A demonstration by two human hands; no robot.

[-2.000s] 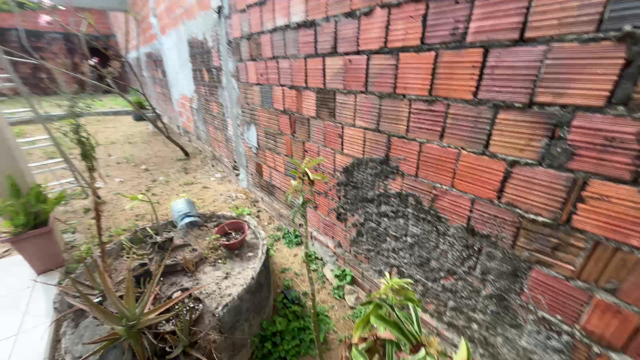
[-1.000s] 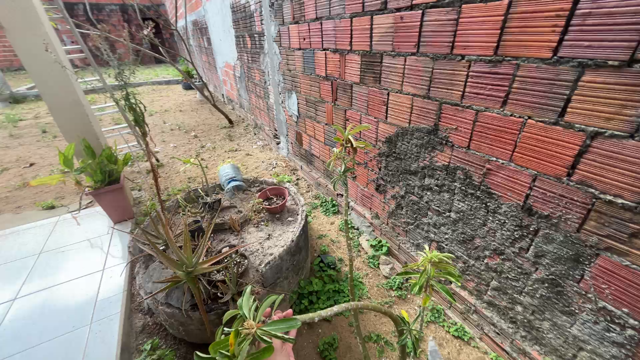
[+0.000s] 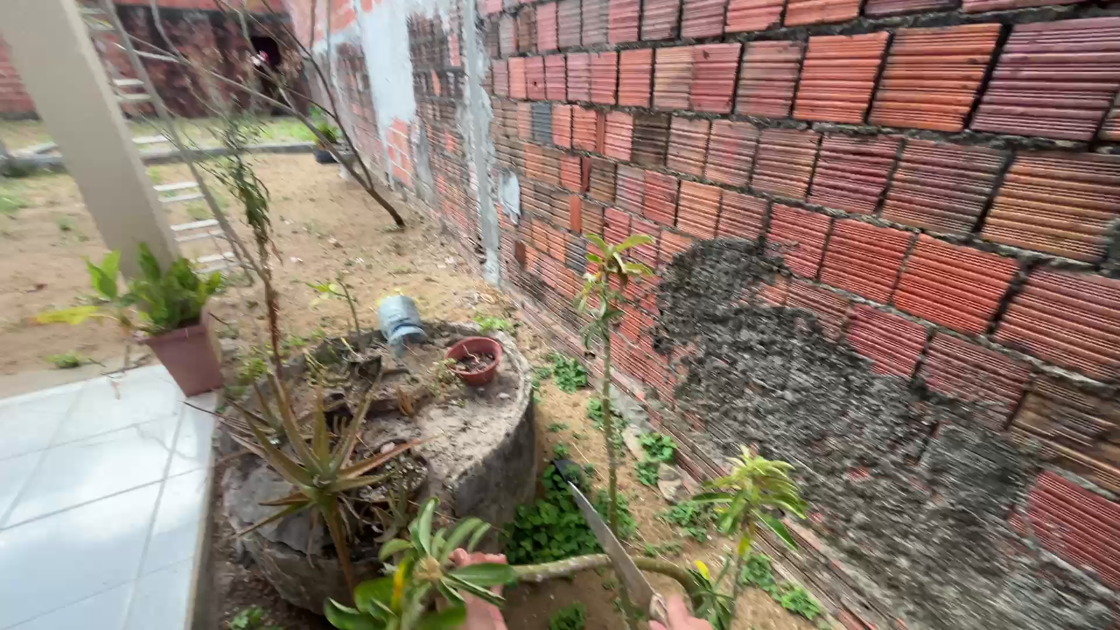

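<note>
My left hand (image 3: pixel 479 588) is at the bottom edge, closed around the leafy end of a plant branch (image 3: pixel 569 567), partly hidden by the leaves (image 3: pixel 429 569). The bare stem runs right from it and curves downward. My right hand (image 3: pixel 681 614) is just inside the bottom edge, gripping the handle end of a saw-like metal blade (image 3: pixel 612 547). The blade points up and left and crosses in front of the branch; whether it touches cannot be told. A leafy shoot (image 3: pixel 754 499) rises right of my right hand.
A hollow-brick wall (image 3: pixel 840 201) runs along the right. A round concrete planter (image 3: pixel 490 472) with a spiky succulent (image 3: pixel 324 468), a small red pot (image 3: pixel 473 359) and a blue container (image 3: pixel 401 322) stands at the left. A thin upright plant (image 3: pixel 607 376) grows near the wall. White tiles (image 3: pixel 96 490) lie far left.
The blade and my right hand have come into view at the bottom. My left hand was at the leafy branch end one second ago too; two seconds ago neither hand showed.
</note>
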